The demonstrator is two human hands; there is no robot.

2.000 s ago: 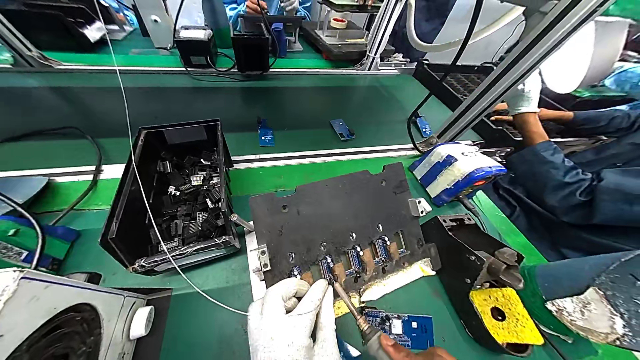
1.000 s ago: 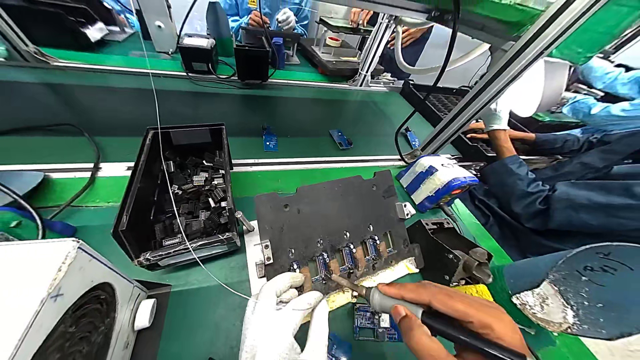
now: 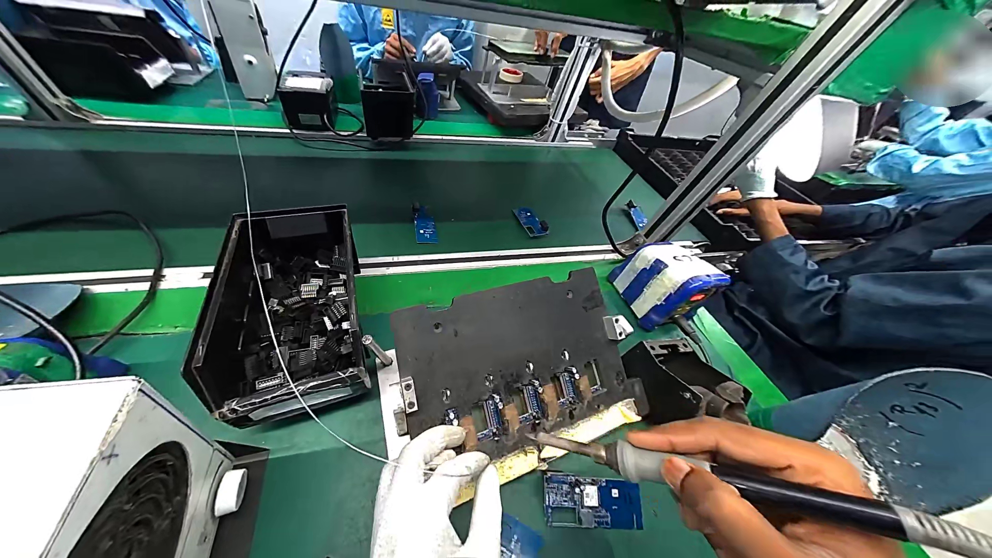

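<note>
My right hand [image 3: 763, 484] holds a soldering iron [image 3: 651, 465], its tip over the lower edge of a black fixture plate [image 3: 504, 333]. My gloved left hand [image 3: 438, 496] lies at the plate's lower left corner, with a thin strand of solder wire [image 3: 267, 310] running to its fingers. Small blue circuit boards with pin connectors [image 3: 532, 401] sit in slots along the plate. Yellowed tape [image 3: 593, 426] lines its lower edge. In front of the plate lies a blue circuit board [image 3: 593, 501], and another [image 3: 519, 536] is partly hidden by my left hand.
A black bin of connectors [image 3: 203, 341] stands left, above a white fan unit [image 3: 70, 465]. Right of the plate are a blue-and-white taped device [image 3: 670, 283] and a black iron stand [image 3: 659, 372]. Several boards [image 3: 425, 225] lie on the green strip behind. A co-worker's sleeve [image 3: 852, 287] is at right.
The iron's tip, among the connectors one second ago, is now lower, off them near the plate's edge. The blue board in front shows more fully. My left hand remains at the plate's lower left.
</note>
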